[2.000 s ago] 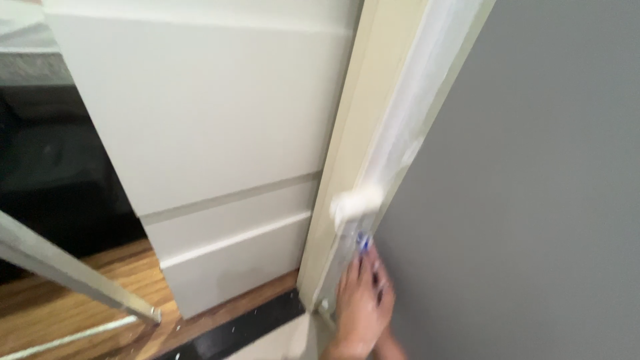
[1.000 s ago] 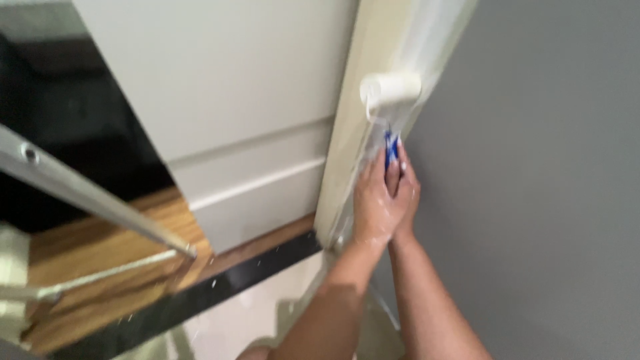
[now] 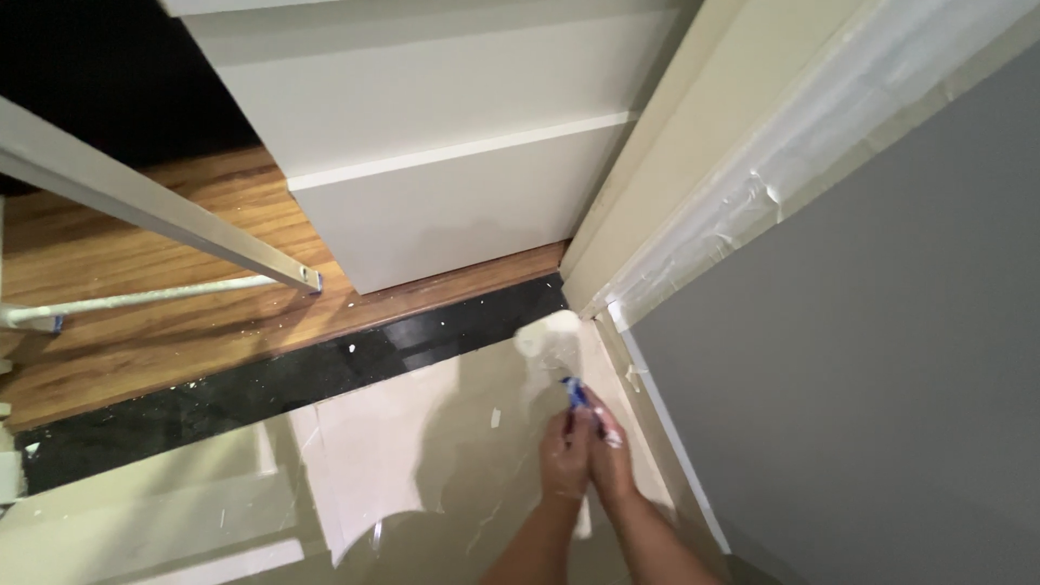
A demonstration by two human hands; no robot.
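Both hands grip the blue handle of a white paint roller (image 3: pixel 548 333), low beside the foot of the cream door frame (image 3: pixel 699 138). My left hand (image 3: pixel 566 455) is on the handle's left side, and my right hand (image 3: pixel 611 447) presses against it from the right, with white paint on the skin. Motion blurs the roller sleeve, and whether it touches anything cannot be told. Wrinkled, white-coated masking film or tape (image 3: pixel 747 203) runs along the frame beside the grey wall (image 3: pixel 853 349).
A white panelled door (image 3: pixel 455 203) stands over the wood floor (image 3: pixel 203 211). At left are a metal ladder's legs (image 3: pixel 162 203). A black threshold strip (image 3: pixel 382 345) with white specks borders pale, glossy floor tiles (image 3: pixel 366 447). A white-edged baseboard (image 3: pixel 674 447) follows the grey wall.
Both hands and the roller have moved down from the door frame to near its foot, by the floor. The view has shifted downward, showing more floor.
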